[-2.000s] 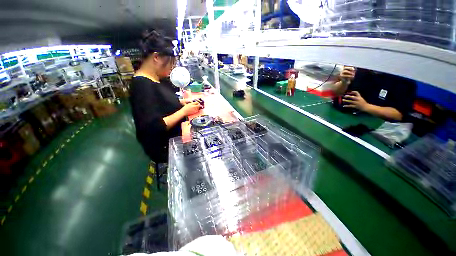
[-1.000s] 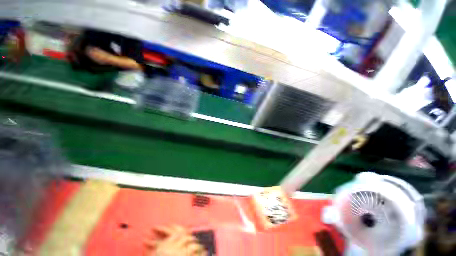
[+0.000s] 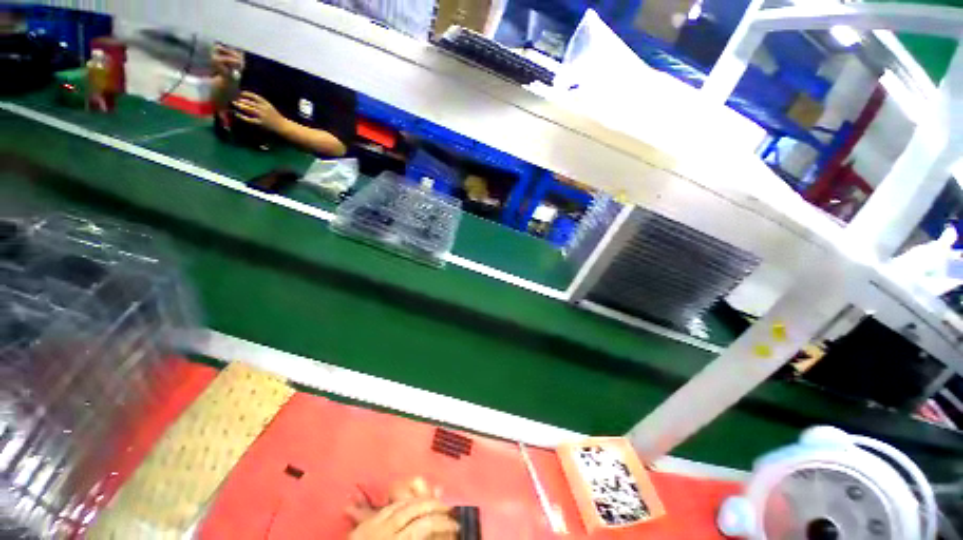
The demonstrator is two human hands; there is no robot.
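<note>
One bare hand shows at the bottom edge, cut off by it. By its fingers pointing left it looks like my right hand (image 3: 410, 515). Its fingers are bent low over the red mat (image 3: 338, 448), with a thin dark line by the fingertips; whether it holds something is unclear. Black strips (image 3: 468, 522) lie just right of it, partly cut off. My left hand is not seen. A loose black piece (image 3: 294, 471) lies up and left of the hand, and a tight grid of small black pads (image 3: 452, 442) lies above it.
Clear trays (image 3: 85, 359) are stacked at left beside a tan sheet (image 3: 201, 454). An orange parts box (image 3: 576, 464) and a white fan (image 3: 834, 496) are at right. The green conveyor (image 3: 422, 343) runs behind the mat. A person's arms (image 3: 280, 116) show across it. A white shelf (image 3: 507, 111) hangs above.
The view has swung right from the tray stack and aisle to the mat, and is sharper now. In the last second, my visible hand has moved slightly right in the picture and its spread fingers are more bent.
</note>
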